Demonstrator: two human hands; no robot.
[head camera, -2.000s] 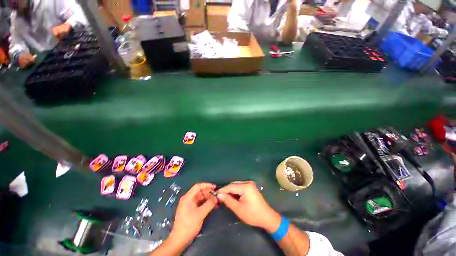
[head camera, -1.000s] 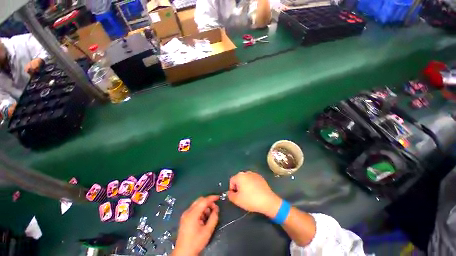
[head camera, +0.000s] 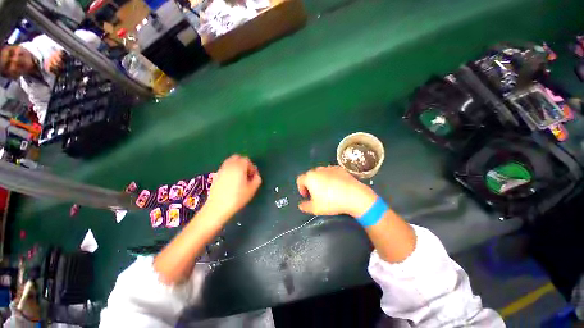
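My left hand (head camera: 235, 186) is over the mat with its fingers curled, beside the pink printed pieces (head camera: 173, 216); whether it holds anything is hidden. My right hand (head camera: 333, 191), with a blue wristband (head camera: 373, 211), is low over the mat, fingers bent; I cannot tell if it holds something. A small circuit board (head camera: 282, 202) lies on the mat between my hands. The thin silver solder wire (head camera: 272, 239) runs from near my right hand down to the left. The cream tub (head camera: 360, 137) with small bits inside stands just beyond my right hand.
Black units with green centres (head camera: 508, 177) stand at right. A brown carton (head camera: 256, 31) of whitish bags, a bottle (head camera: 161, 82) and black compartment trays (head camera: 86, 109) are across the bench. A person in white sits at far left. A grey metal post (head camera: 70, 186) crosses the left.
The view has turned and shifted. My hands have moved apart, my left hand up beside the pink pieces and partly covering them. A small board now lies on the mat between the hands.
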